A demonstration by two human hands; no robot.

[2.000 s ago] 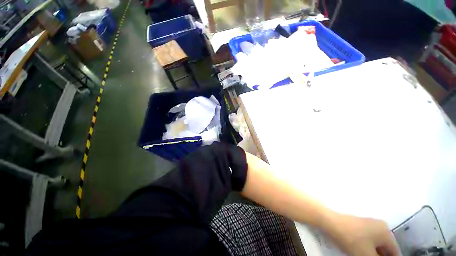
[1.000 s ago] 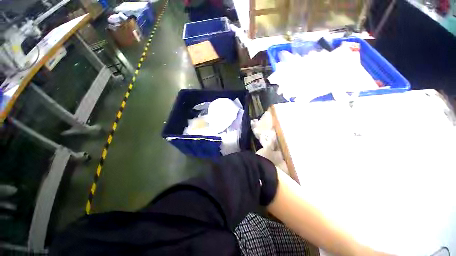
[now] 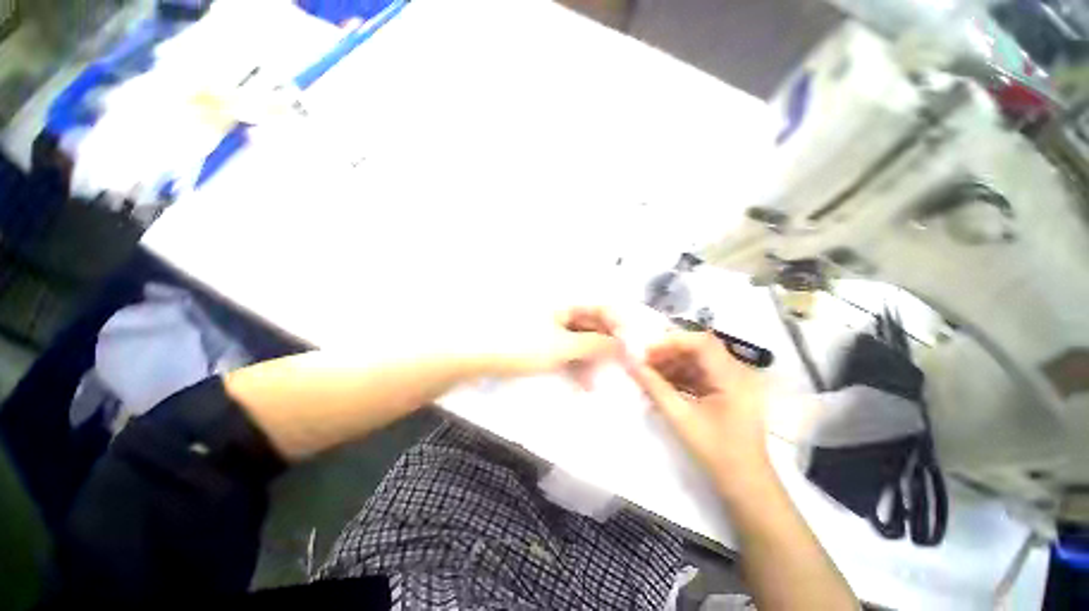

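Note:
My left hand (image 3: 588,345) and my right hand (image 3: 702,388) meet over the white table near its front edge, left of the sewing machine head (image 3: 943,227). Their fingertips are pinched together on a thin white fabric piece (image 3: 625,364). It nearly vanishes against the bright table, so its outline and folds cannot be told. The presser foot area (image 3: 798,275) is behind and right of my hands, with nothing of mine touching it. A small dark tool (image 3: 740,349) lies just behind my right hand.
Black-handled shears (image 3: 917,495) and a black item (image 3: 854,477) with a greyish sheer piece (image 3: 862,415) lie at right, under the machine arm. A blue basket (image 3: 346,48) with white pieces (image 3: 155,119) is at upper left. A dark bin with white scraps (image 3: 149,352) stands below left.
The view has swung right from the aisle and bins to the machine. My right hand has come into view, and my left hand, cut off one second ago, now meets it.

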